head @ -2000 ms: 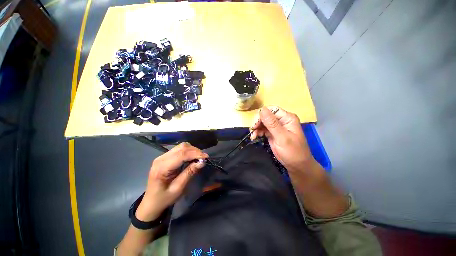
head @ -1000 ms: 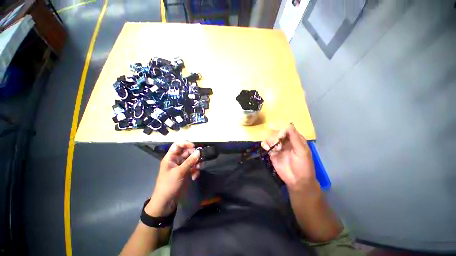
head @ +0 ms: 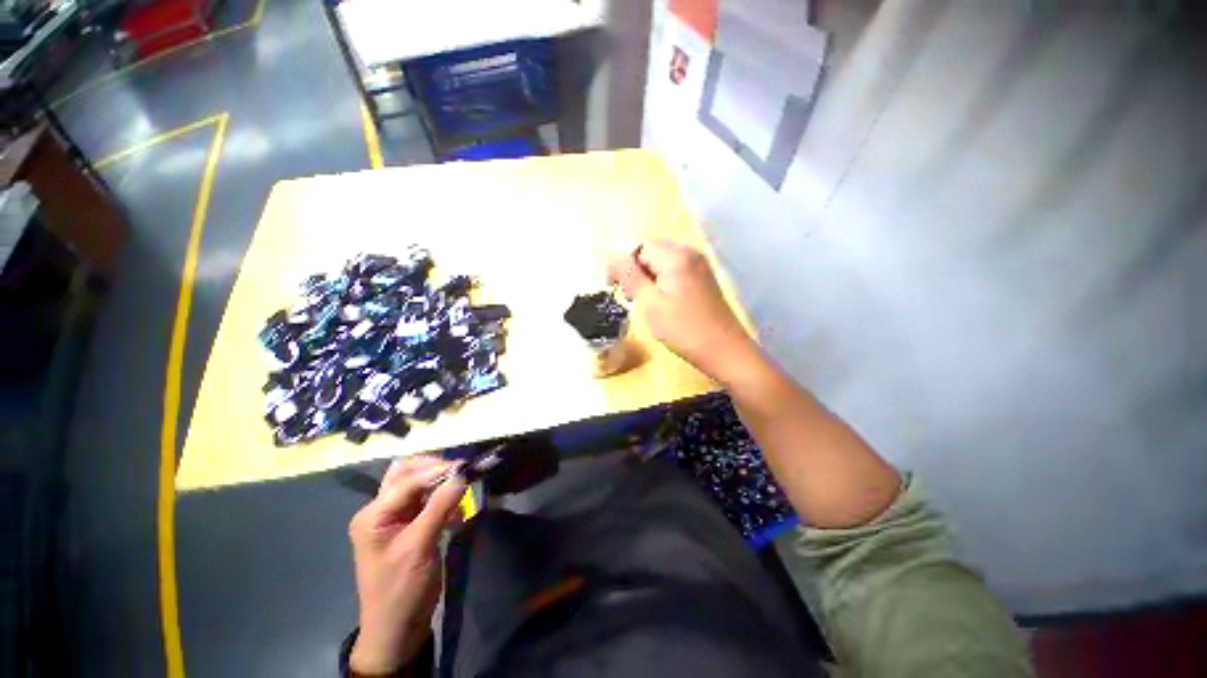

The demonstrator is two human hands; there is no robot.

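Observation:
My left hand [head: 400, 536] is at the table's near edge, over the lap, its fingertips closed on a small black tab [head: 482, 466] with a silver glint. My right hand [head: 672, 302] is raised over the right of the table, just above and beside the paint cup [head: 608, 355] with its uneven black top. Its fingers pinch the dark end of a thin applicator [head: 639, 260]; the rest of the applicator is hard to make out. The pile of tabs [head: 384, 347], black with silver rings and pale flecks, lies on the left of the table.
The yellow-tan table [head: 463, 199] stands in front of me. A blue crate [head: 772, 532] with small dark shiny pieces is below its right edge. Behind are a blue bin [head: 483, 90] under a pale surface and a grey wall [head: 953, 265] at right.
My right hand has moved from over the lap up and forward to the paint cup. My left hand has moved a little left and down with the tab. The view has tilted up, showing more background.

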